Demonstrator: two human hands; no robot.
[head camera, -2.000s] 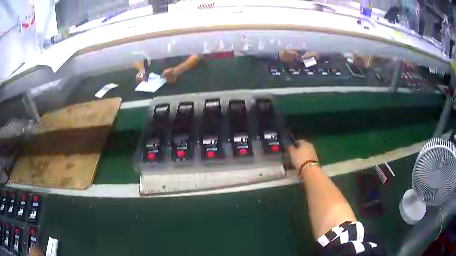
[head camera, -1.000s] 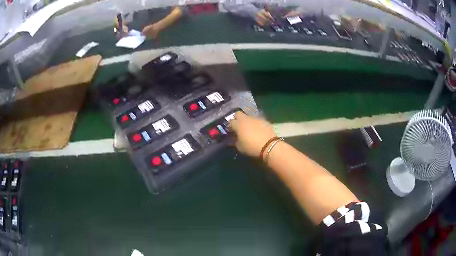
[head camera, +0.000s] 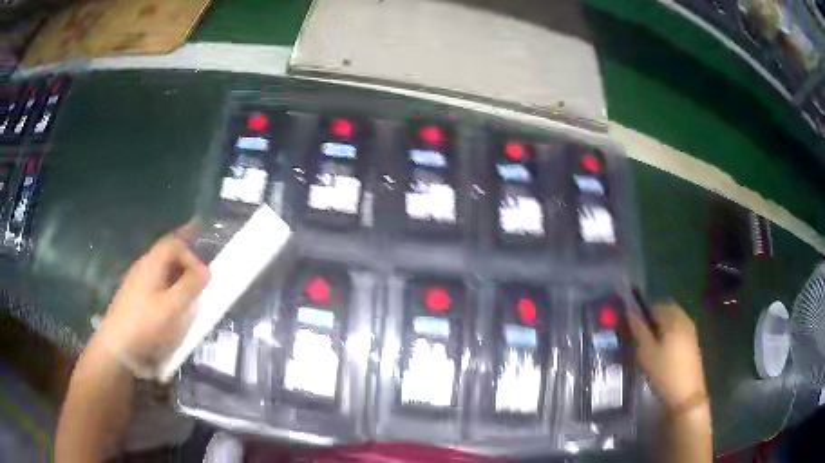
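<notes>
A clear blister tray (head camera: 362, 251) lies on the green bench in front of me, with two rows of black devices (head camera: 431, 170), each with a red dot, a blue label and a white label. My left hand (head camera: 161, 294) holds a white backing strip (head camera: 231, 289) slanted over the tray's left side; it hides part of the lower left device. My right hand (head camera: 669, 348) is at the tray's right edge, blurred, holding dark thin tweezers (head camera: 645, 310) beside the lower right device. Their tip is too blurred to make out.
A pale carrier board (head camera: 452, 50) lies beyond the tray. A brown board (head camera: 109, 27) is at the far left, above more black devices (head camera: 27, 203) at the left edge. A white fan (head camera: 810, 307) and a dark phone-like object (head camera: 726, 262) are at the right.
The tray has come off the pale board onto the bench nearer me and is turned, red dots now at the far ends. My left hand has come in with the white strip.
</notes>
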